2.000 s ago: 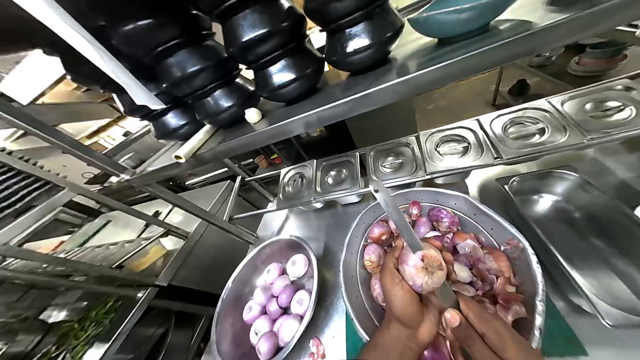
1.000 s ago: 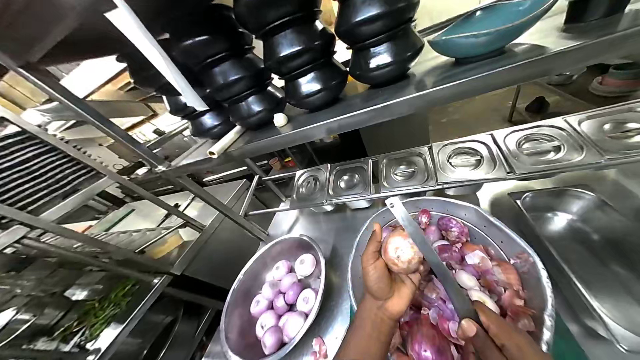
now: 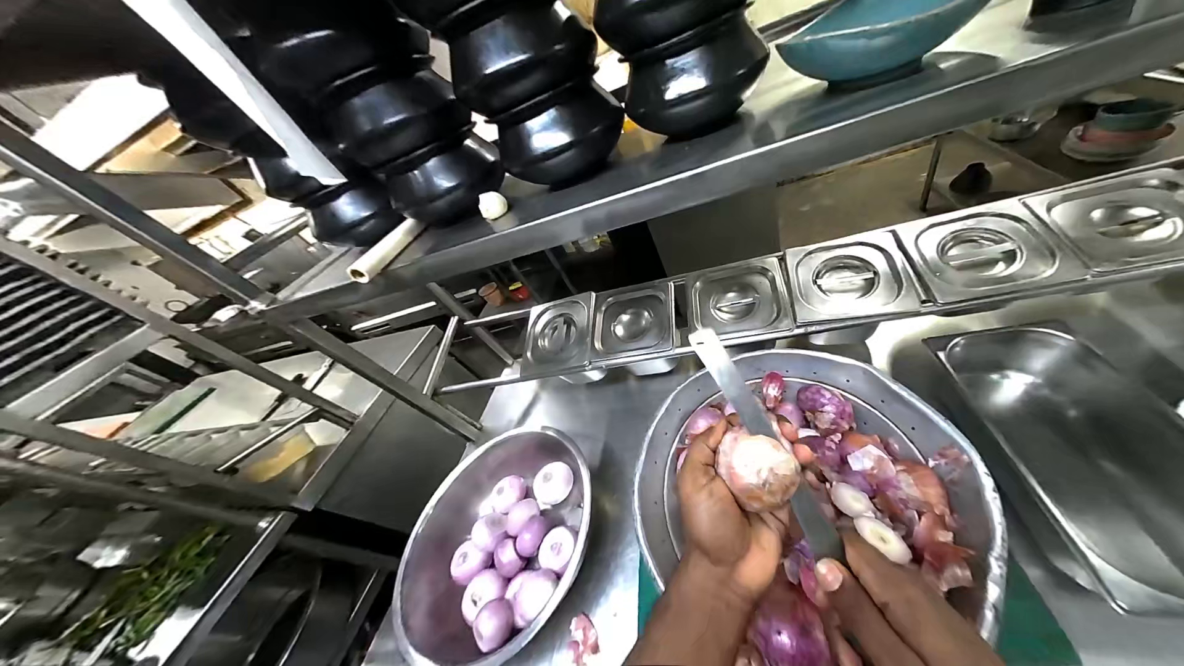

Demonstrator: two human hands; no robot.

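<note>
My left hand (image 3: 726,518) holds an onion (image 3: 758,470) with a pale cut face turned up. My right hand (image 3: 869,592) grips a long-bladed knife (image 3: 740,384), whose blade lies behind and against the onion and points up and left. Both hands are over a large perforated metal colander (image 3: 659,416) holding unpeeled red onions, loose skins (image 3: 930,490) and cut onion ends (image 3: 881,538). To the left, a steel bowl (image 3: 421,564) contains several peeled onions (image 3: 509,560). The knife's handle is mostly hidden by my right hand.
A green board (image 3: 1041,610) lies beneath the colander. Lidded steel pans (image 3: 735,301) line the counter's back, and a deep steel pan (image 3: 1064,444) is at right. Stacked black pots (image 3: 555,129) and a teal bowl (image 3: 874,42) stand on the shelf above. Onion skin (image 3: 583,638) lies beside the steel bowl.
One second ago the knife blade was apart from the onion, to its right; now it is against the onion. The view has shifted slightly.
</note>
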